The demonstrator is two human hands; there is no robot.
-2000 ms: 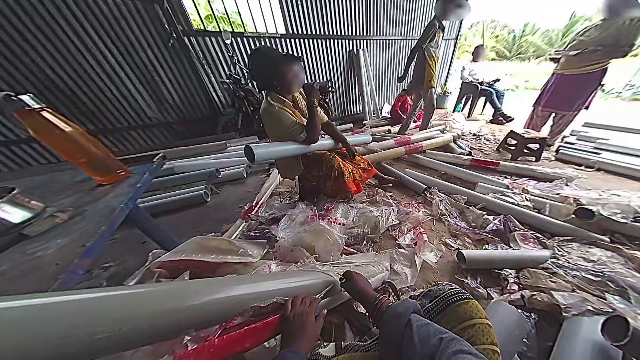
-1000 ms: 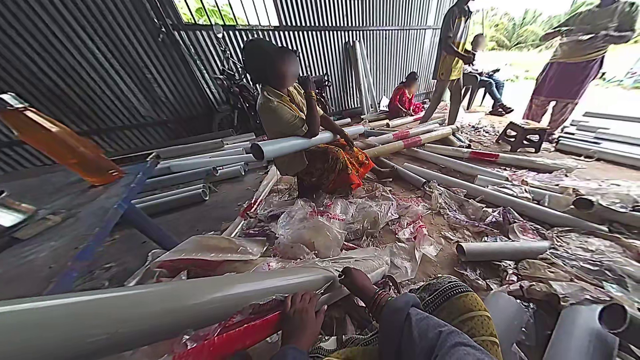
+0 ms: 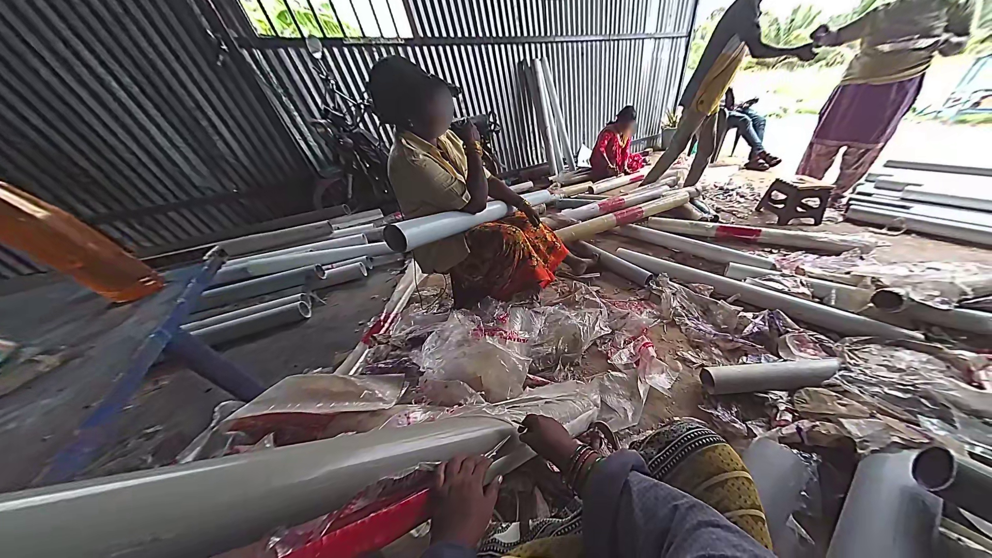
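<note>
A large grey plastic pipe [image 3: 256,473] lies across the lower left, and clear plastic film [image 3: 504,446] wraps it near my hands. My left hand [image 3: 463,500] rests against the pipe's near side, fingers over its edge, beside a red-printed wrapped length [image 3: 364,535]. My right hand [image 3: 546,440], with bangles at the wrist, is closed on the film at the pipe, just right of my left hand. Beyond them, crumpled clear film [image 3: 480,353] lies heaped on the floor. Whether the fingers of my left hand grip any film is hard to tell.
A person [image 3: 438,170] sits ahead with a grey pipe [image 3: 457,221] across the lap. Pipes [image 3: 759,298] lie over the floor at right and left. A blue metal bar [image 3: 139,372] and an orange bottle [image 3: 70,240] are at left. More people and a stool [image 3: 797,200] are farther back.
The standing person in yellow at the back has moved and now leans with an arm stretched toward the person at far right. My hands have stayed at nearly the same place on the pipe.
</note>
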